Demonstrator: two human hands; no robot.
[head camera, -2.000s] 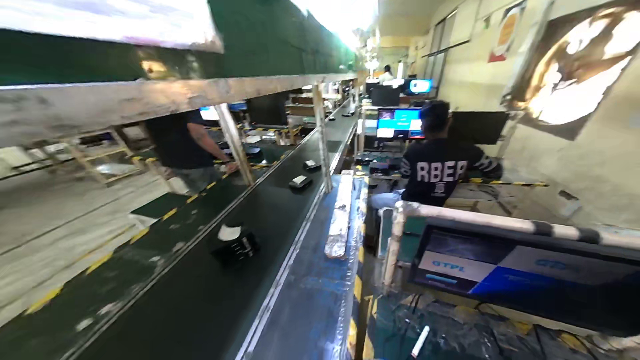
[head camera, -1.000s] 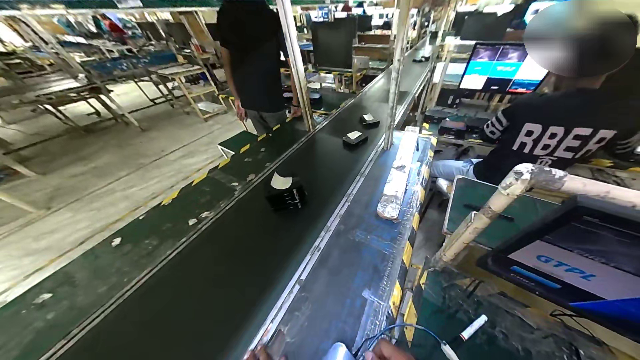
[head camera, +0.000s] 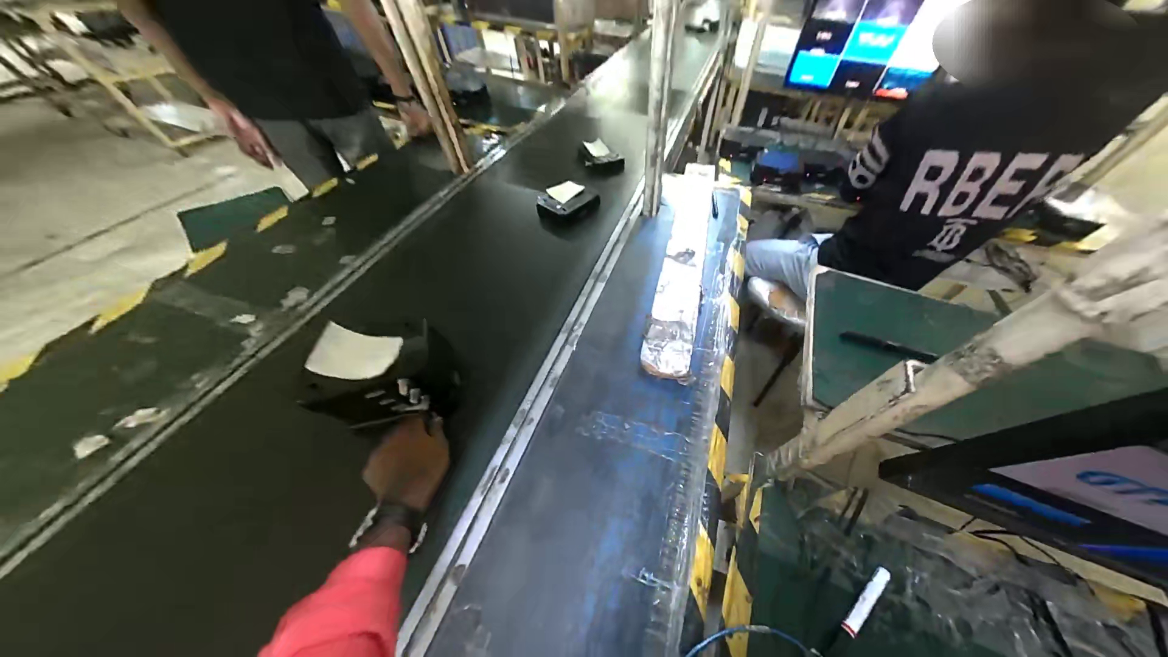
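Note:
My left hand (head camera: 408, 464), in a red sleeve with a dark band and a bracelet at the wrist, is at the near edge of a black electronic box (head camera: 424, 365) on the dark conveyor belt (head camera: 228, 520). Its thumb side meets the edge beside the metal connectors; the other fingers are mostly hidden under or behind the edge. A curled pale paper (head camera: 354, 352) lies on top of the box. Further up the belt are two smaller black boxes, one (head camera: 570, 208) nearer and one (head camera: 602, 162) beyond, each with pale paper on it. My right hand is out of view.
Metal posts (head camera: 657, 109) rise beside the belt. A foil-wrapped bar (head camera: 675, 301) lies on the blue side ledge (head camera: 566, 511). At right are a painted pipe frame (head camera: 967, 356), a monitor (head camera: 1077, 484) and a marker (head camera: 867, 602). One person (head camera: 967, 182) sits at right; another (head camera: 274, 73) stands across the belt.
My left hand has moved from the near edge of the view out over the belt to the black box. My right hand, at the bottom one second ago, has left the view. The view has shifted.

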